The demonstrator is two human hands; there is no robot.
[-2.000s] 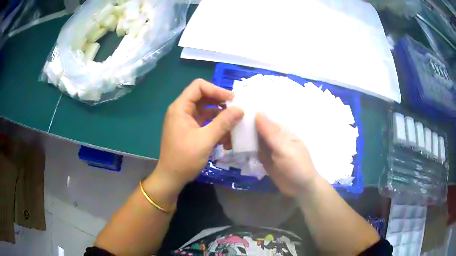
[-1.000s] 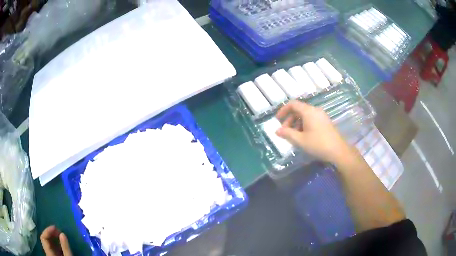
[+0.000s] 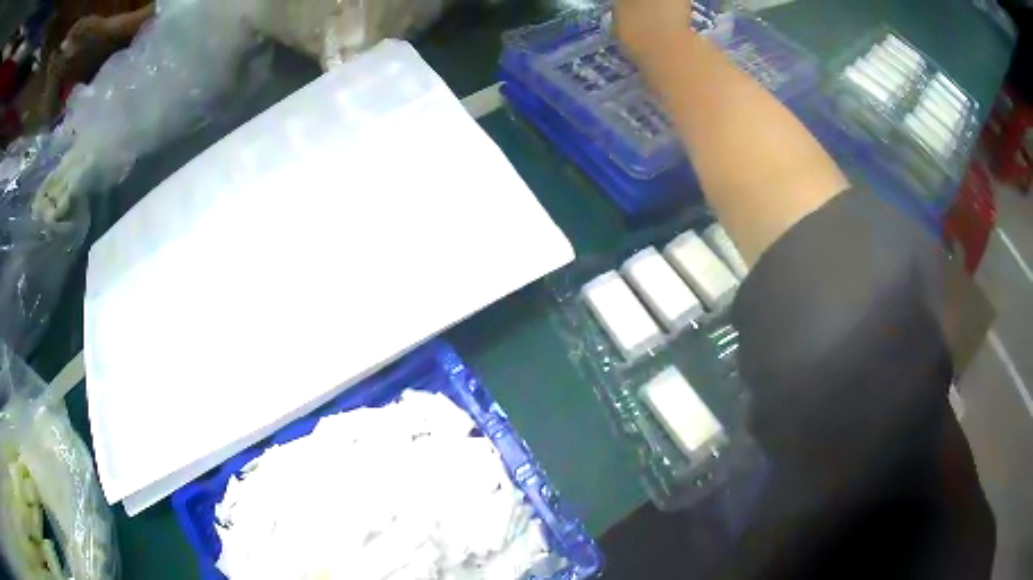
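Observation:
My right arm reaches over the blister tray to the stacked blue trays with clear inserts [image 3: 668, 125]. My right hand [image 3: 650, 20] is at the top edge, mostly cut off; its fingers and anything in them cannot be made out. My left hand is out of the picture. The clear blister tray [image 3: 617, 391] holds a row of white cylinders [image 3: 662, 290], partly hidden by my sleeve. One white cylinder [image 3: 681, 411] lies alone in the tray's lower row. The blue basket [image 3: 512, 459] of small white pieces [image 3: 374, 487] is at the bottom, cut off by the edge.
Large white compartment trays [image 3: 306, 249] lie behind the basket. A clear bag with cream cores [image 3: 34, 510] is at the lower left. Another clear tray of white cylinders [image 3: 912, 96] is at the upper right. A red stool [image 3: 972, 221] stands beyond the bench. Another person's arm [image 3: 102, 45] shows at top left.
My right hand has left the lone cylinder in the blister tray and moved up to the blue trays. My left hand has gone out of view. The camera view has shifted.

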